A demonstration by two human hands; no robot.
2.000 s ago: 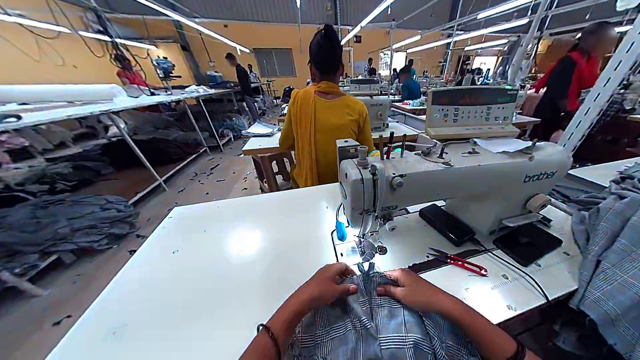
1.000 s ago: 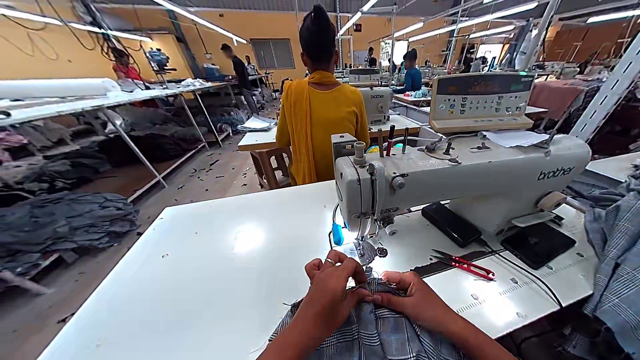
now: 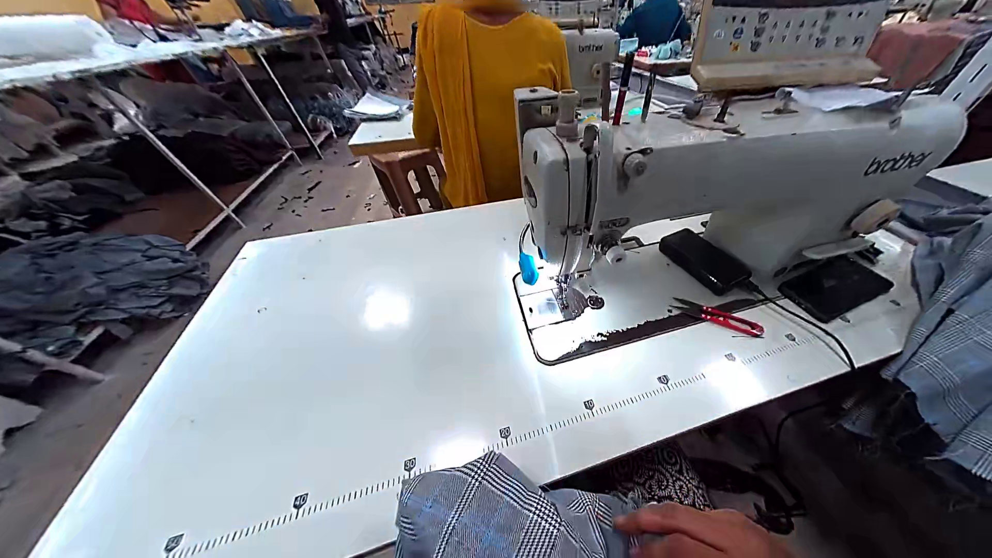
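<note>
Grey plaid fabric [image 3: 480, 508] lies over the front edge of the white sewing table [image 3: 325, 372], low in the view. My right hand [image 3: 697, 531] touches its right side at the bottom edge, partly cut off by the frame; its grip is unclear. My left hand is out of the picture. Behind the fabric stands a white Brother sewing machine [image 3: 744, 170], with no cloth at its needle and presser foot [image 3: 568, 294]. Red-handled thread snips [image 3: 725, 316] lie on the machine bed's front edge.
A black rectangular device [image 3: 704, 261] with a cable and a flat black device [image 3: 835, 288] lie by the machine. More plaid fabric [image 3: 957, 310] hangs at the right. A person in yellow [image 3: 496, 101] is beyond the table. Shelves at left hold dark cloth [image 3: 93, 279].
The plaid fabric and my right hand have moved from near the needle to the table's front edge. My left hand has gone out of view. The view has tilted down.
</note>
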